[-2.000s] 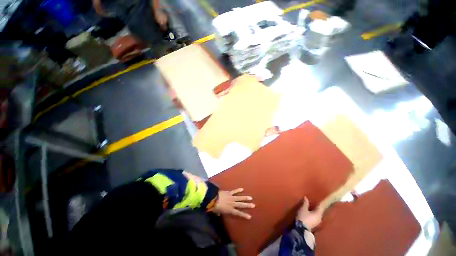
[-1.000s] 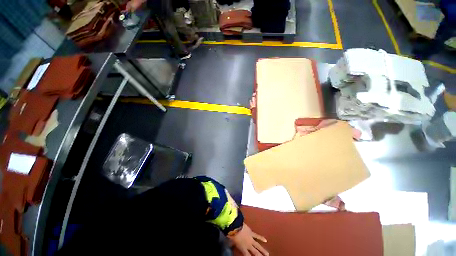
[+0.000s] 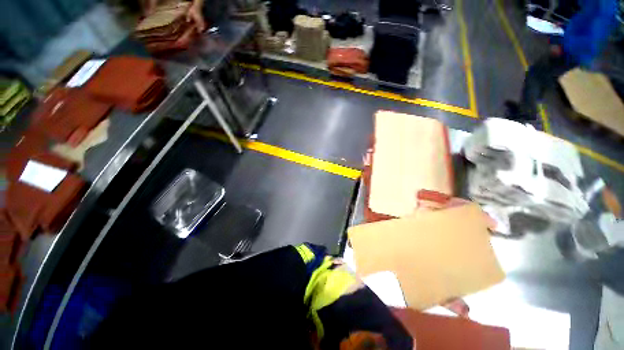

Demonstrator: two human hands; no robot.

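A reddish-brown panel [image 3: 455,333] lies at the bottom edge, cut off by the picture. My left sleeve [image 3: 349,301], dark with a yellow-green band, reaches over its left part. An orange patch shows at the cuff, but my left hand cannot be made out. My right hand is out of the picture. A tan notched board [image 3: 431,253] lies behind the panel on the white table cover [image 3: 540,311]. A paler board [image 3: 410,160] tops a reddish-brown pile farther back.
A grey-white folded stack [image 3: 523,167] stands at the back right. Left, a side table holds reddish-brown stacks [image 3: 126,82] and a white paper [image 3: 42,176]. A metal-edged seat [image 3: 188,203] stands between the tables. A person's hand [image 3: 196,15] touches a pile at the top left.
The view has swung left and up, so the table things sit lower and farther right. Both hands, visible on the panels at first, have dropped out of clear view.
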